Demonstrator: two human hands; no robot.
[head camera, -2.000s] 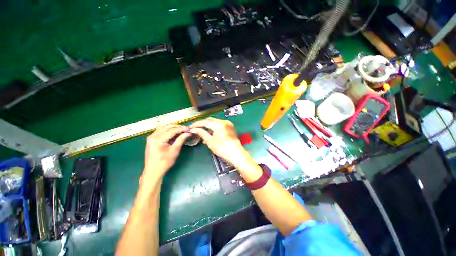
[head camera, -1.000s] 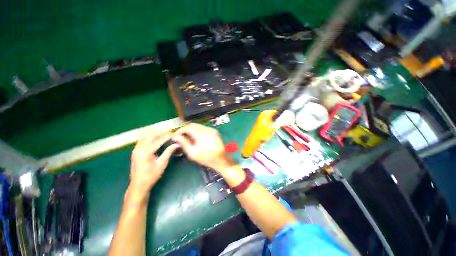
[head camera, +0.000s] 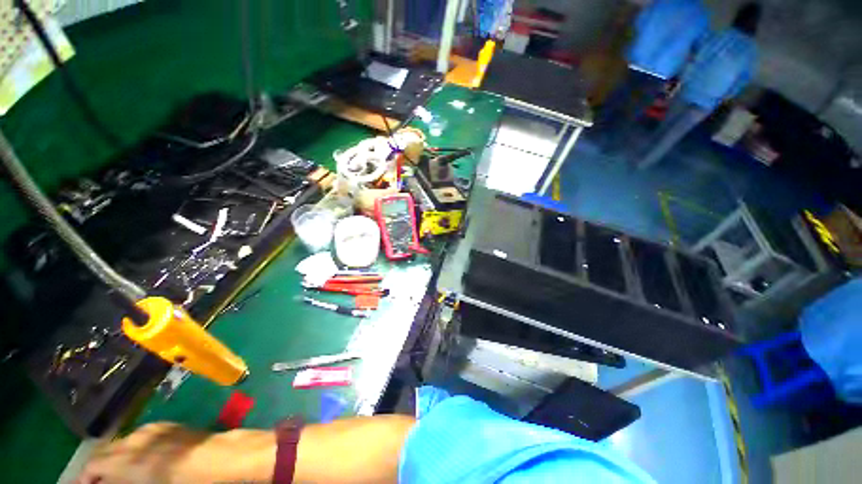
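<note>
My right hand (head camera: 137, 458) is at the bottom left, blurred and cut off by the lower edge, with its forearm and dark red wristband reaching in from the right. Its fingertips and anything in them are hidden. My left hand is out of the picture. The yellow-orange electric screwdriver (head camera: 189, 345) hangs from its coiled cord just above my right hand, not touching it. A small red piece (head camera: 236, 408) lies on the green mat beside my forearm.
Parts tray (head camera: 113, 274) at left; thin tool (head camera: 317, 361), red-handled tools (head camera: 345, 284), white cups (head camera: 356, 241), multimeter (head camera: 397, 227) and tape rolls (head camera: 367, 161) beyond my forearm. The black slotted tray (head camera: 586, 293) stands right of the bench. People in blue (head camera: 718, 71) are in the background.
The view has swung to the right. My left hand has left the picture, and my right hand now shows at the bottom left. The slotted tray and people have come into view.
</note>
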